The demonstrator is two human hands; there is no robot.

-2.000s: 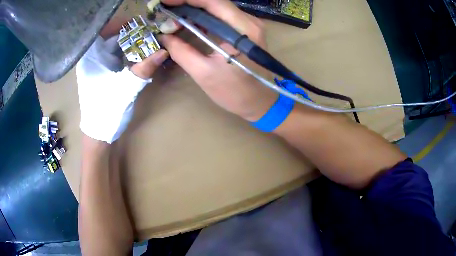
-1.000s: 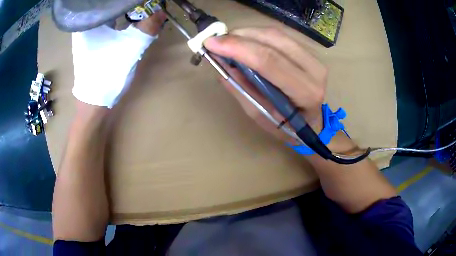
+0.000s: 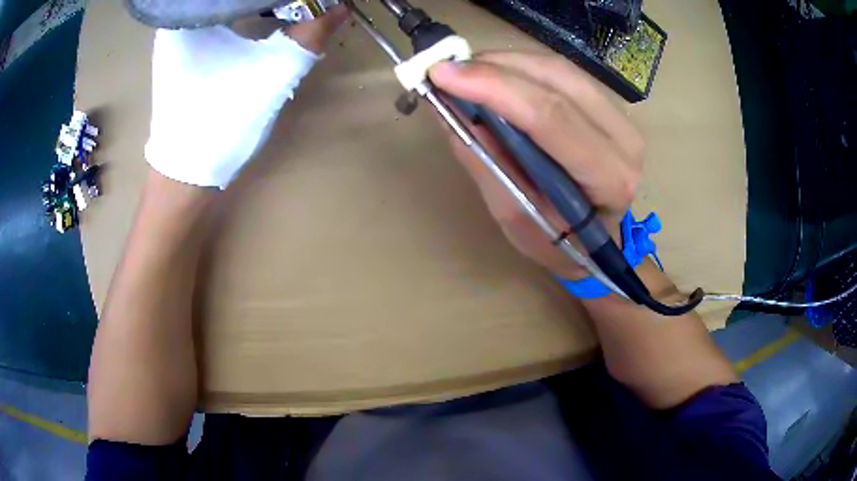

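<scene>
My left hand (image 3: 225, 99), in a white glove with bare fingertips, holds a small white housing (image 3: 299, 11) at the top edge of the view. The fume hood and the picture's edge hide most of the housing. My right hand (image 3: 554, 141) is closed around the black soldering iron (image 3: 554, 183), with a finger on the cream feed clamp (image 3: 432, 64). A thin silvery feed tube (image 3: 489, 169) runs along the iron. The iron points up and left towards the housing; its tip is cut off at the top edge, so contact cannot be told.
The grey fume hood (image 3: 193, 9) hangs at the upper left. Several small assemblies (image 3: 70, 174) lie at the left on the green bench beside the cardboard sheet (image 3: 376, 282). The black iron stand with its yellow cleaner tray (image 3: 639, 61) is at the upper right. A cable runs off right.
My right hand has drawn back from the housing and its grip now lies along the iron behind the clamp. The housing has moved up, partly behind the hood and out of the picture.
</scene>
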